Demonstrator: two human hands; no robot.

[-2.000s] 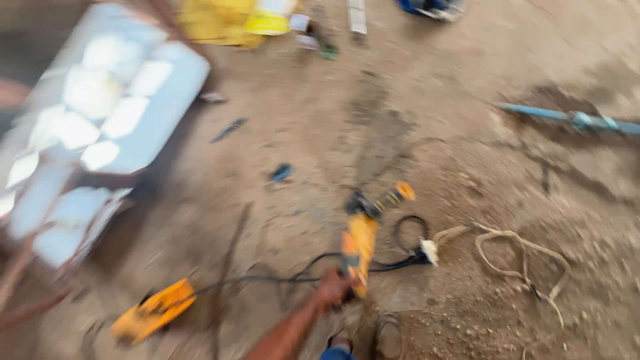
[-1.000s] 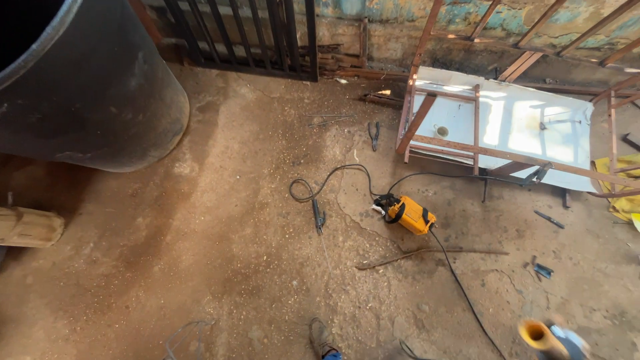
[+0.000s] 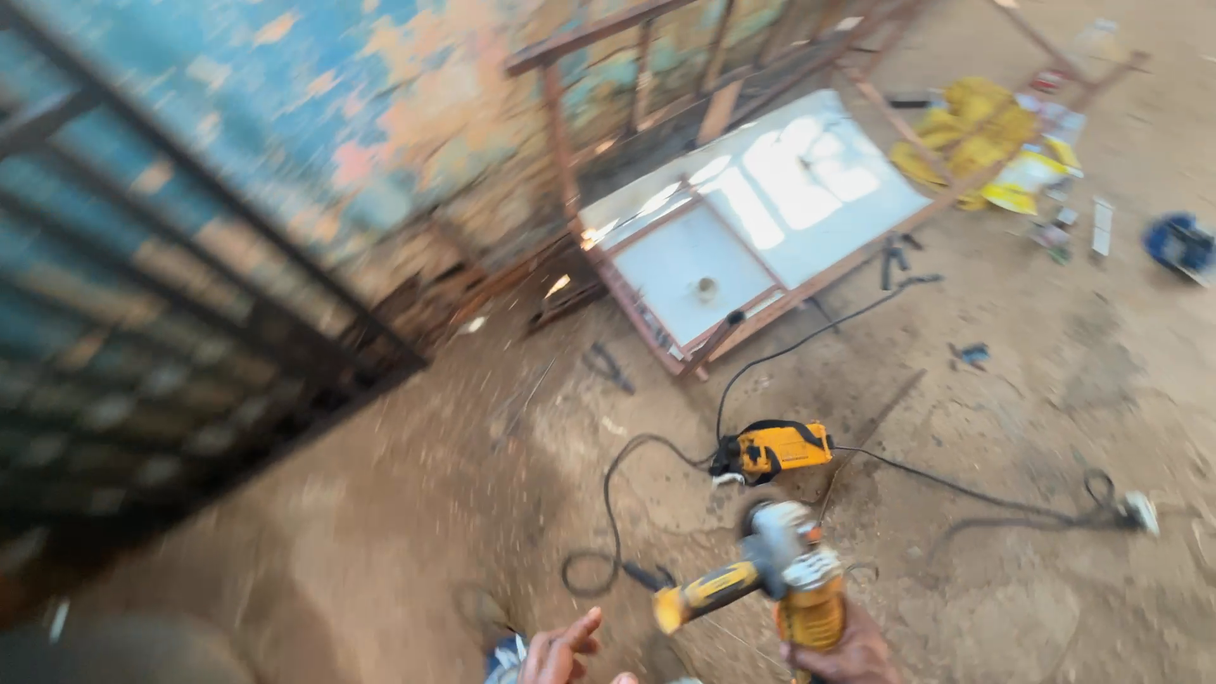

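Observation:
My right hand [image 3: 850, 646] grips the yellow body of an angle grinder [image 3: 807, 598] at the lower middle, its disc end pointing up and its side handle sticking out to the left. Left of that side handle is my left hand [image 3: 565, 651], fingers spread and holding nothing, partly cut off by the lower edge. Beyond the grinder a yellow portable welding machine [image 3: 784, 448] with a black strap lies on the ground, cables running from it. An electrode holder [image 3: 648, 575] on one cable rests behind the side handle.
A rusty metal frame [image 3: 845, 249] stands around a white panel [image 3: 798, 180] near the painted wall [image 3: 313, 104]. A dark barred metal gate [image 3: 218, 247] fills the left. Pliers [image 3: 608, 366], a metal strip [image 3: 874, 418], a white plug [image 3: 1138, 513] and yellow cloth [image 3: 978, 133] lie on the ground.
The view has swung widely. Two seconds ago a hand was on the grinder at ground level; now my right hand holds it raised, and my left hand has come into view.

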